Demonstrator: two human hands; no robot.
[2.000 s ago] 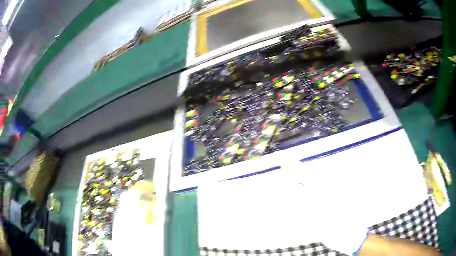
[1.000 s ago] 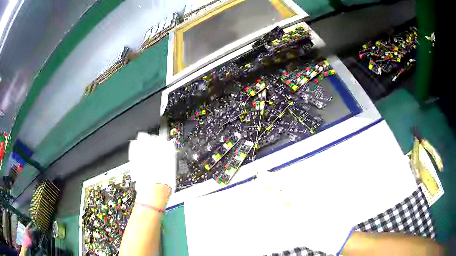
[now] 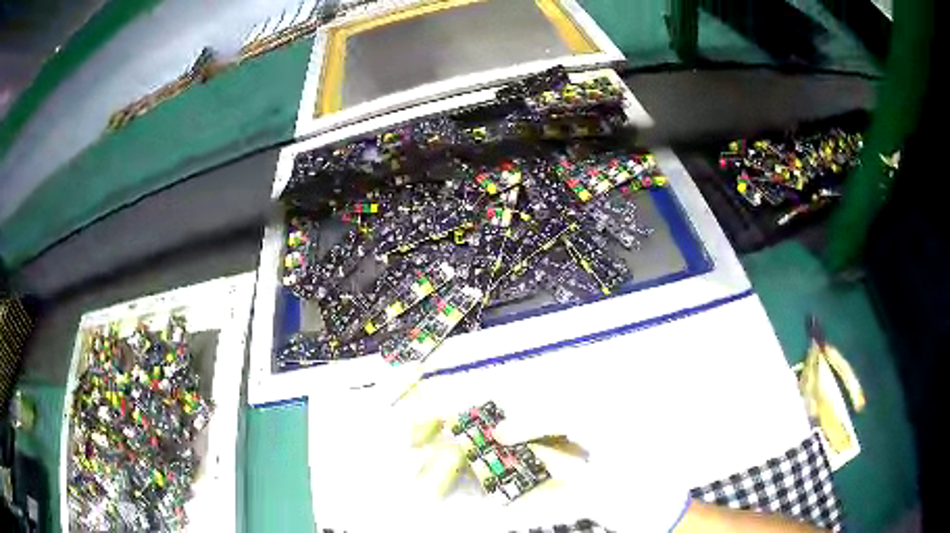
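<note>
A short PCB panel strip (image 3: 500, 453) with red and green blocks is above the white work sheet (image 3: 594, 385), low in the middle of the head view. My left hand (image 3: 443, 460), in a white glove with yellowish fingers, grips it from the left. My right hand (image 3: 554, 464), gloved alike, grips its right side; the bare forearm enters at the lower right. The gloves blend into the sheet, so exact finger positions are hard to tell.
A large framed tray (image 3: 719, 279) heaped with strips lies beyond the sheet. A smaller framed tray (image 3: 231, 416) of short boards is at left. Yellow-handled pliers (image 3: 830, 390), a checked cloth (image 3: 776, 487) and a black tray (image 3: 766, 221) of boards are at right.
My left hand has moved from the smaller tray, past the large tray's left edge, to the sheet. A strip now shows between my hands. The camera view has shifted.
</note>
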